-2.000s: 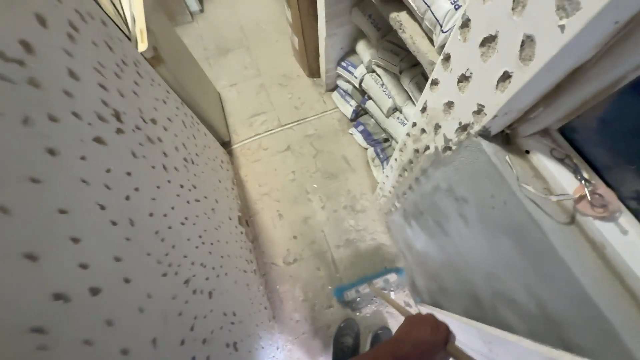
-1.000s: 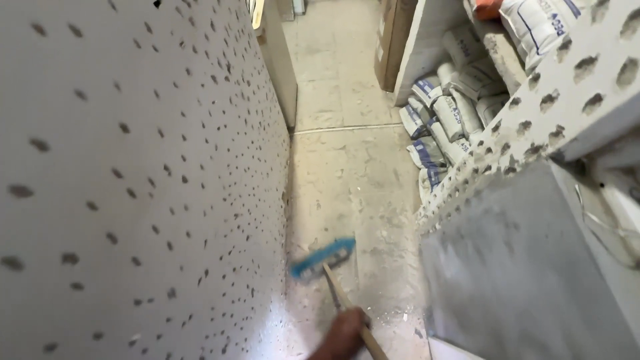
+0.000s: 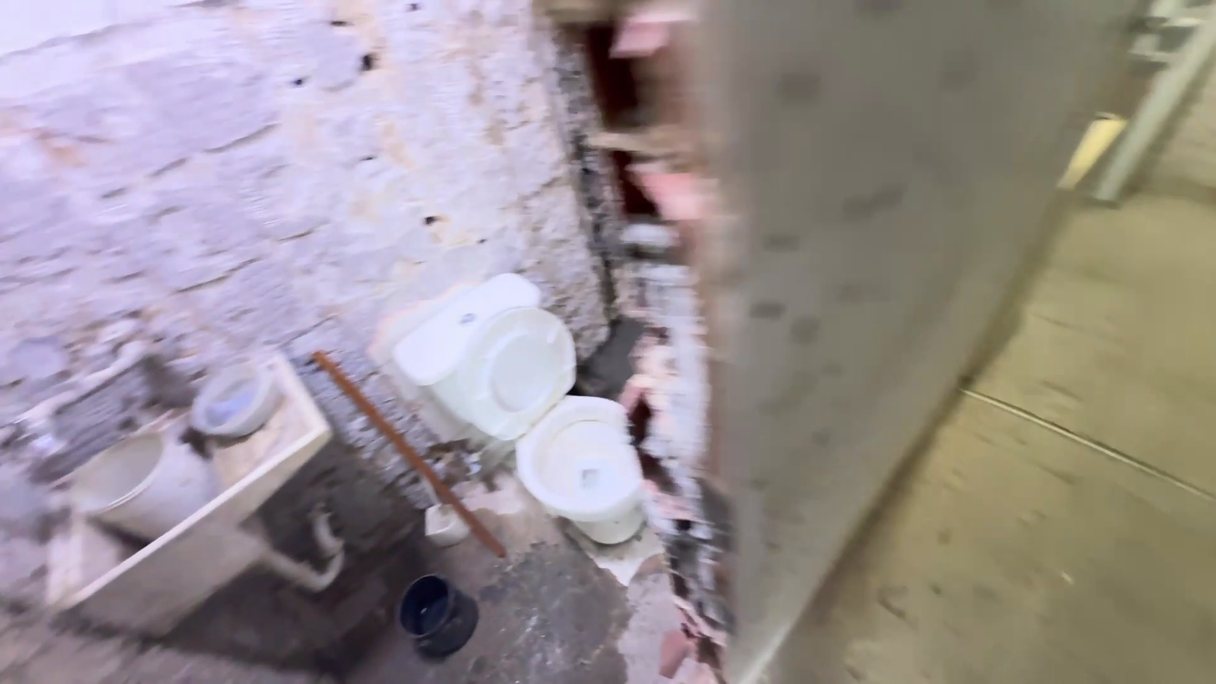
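Neither of my hands is in the head view, and the blue broom cannot be seen. A white toilet (image 3: 581, 461) with its lid raised stands in the corner against a rough bare wall (image 3: 285, 171). To its left a reddish-brown wooden stick (image 3: 408, 454) leans at a slant. A dark bucket (image 3: 438, 616) stands on the floor. At the left, a pale utility sink (image 3: 204, 532) holds a white bucket (image 3: 147, 483), and a smaller white tub (image 3: 235, 399) sits on its upper part.
A blurred grey partition wall (image 3: 855, 313) with dark marks separates the toilet room from a dusty tiled floor (image 3: 1054, 532). The broken wall edge (image 3: 674, 427) shows exposed brick. A white drain pipe (image 3: 318, 565) runs under the sink.
The view has swung far left to the toilet room. The hand, the blue broom and the stacked bags seen earlier are out of view.
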